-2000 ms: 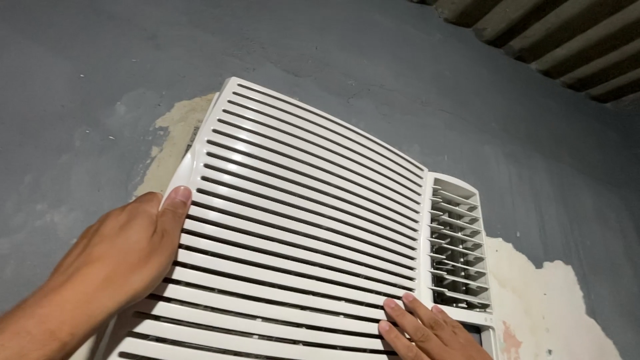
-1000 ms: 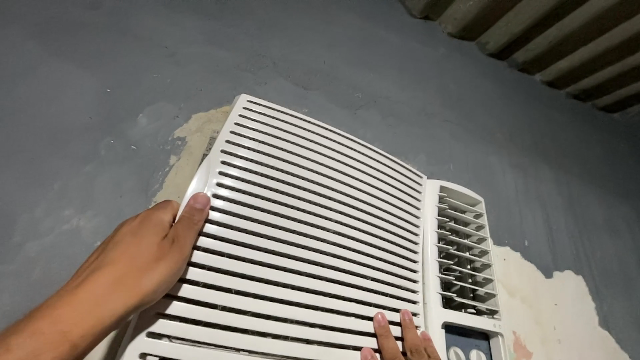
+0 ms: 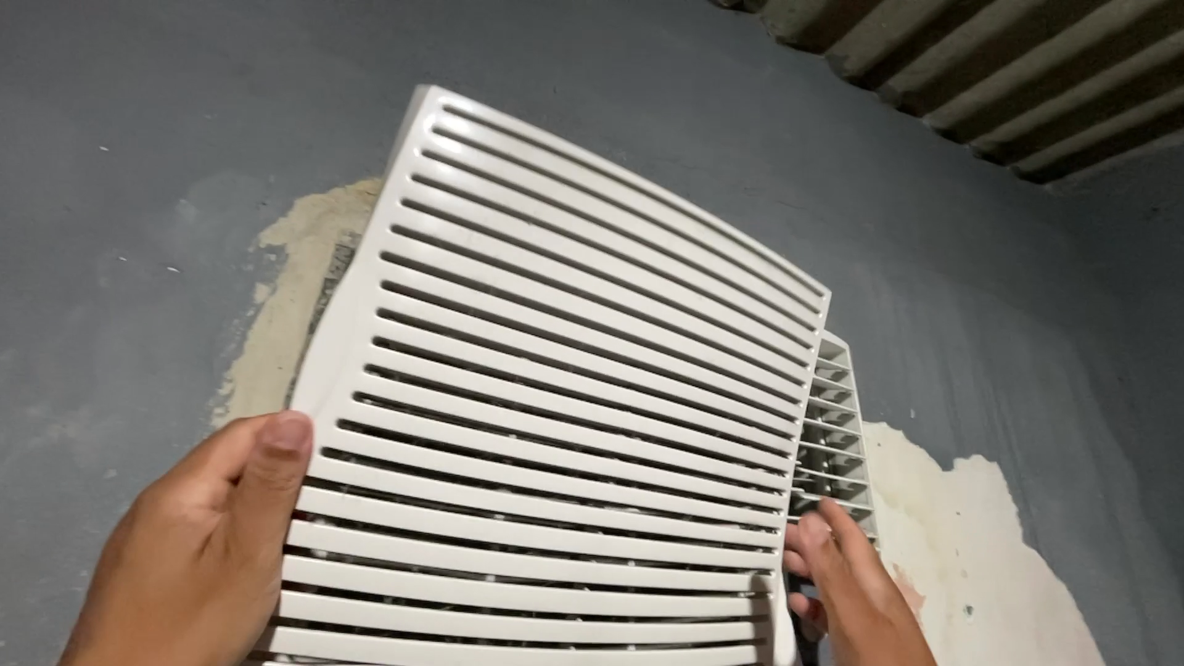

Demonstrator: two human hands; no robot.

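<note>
A white slatted front grille (image 3: 573, 370) of a window air conditioner stands tilted out from the unit, its right edge overlapping part of the louvered air outlet (image 3: 837, 435). Gripping the grille's left edge, my left hand (image 3: 208, 527) has its thumb on the front and its fingers out of sight behind. My right hand (image 3: 846, 573) is at the lower right edge, fingers bent around or just behind it; whether they grip it is hard to tell. The control panel is hidden.
Around the unit is a grey painted wall (image 3: 601, 102) with rough plaster patches (image 3: 980, 546) on both sides. A corrugated ceiling (image 3: 962, 74) slopes across the upper right.
The grille has come away from the unit's front and now covers part of the outlet. My right hand has moved from the slats to the right edge. My left hand stays on the left edge.
</note>
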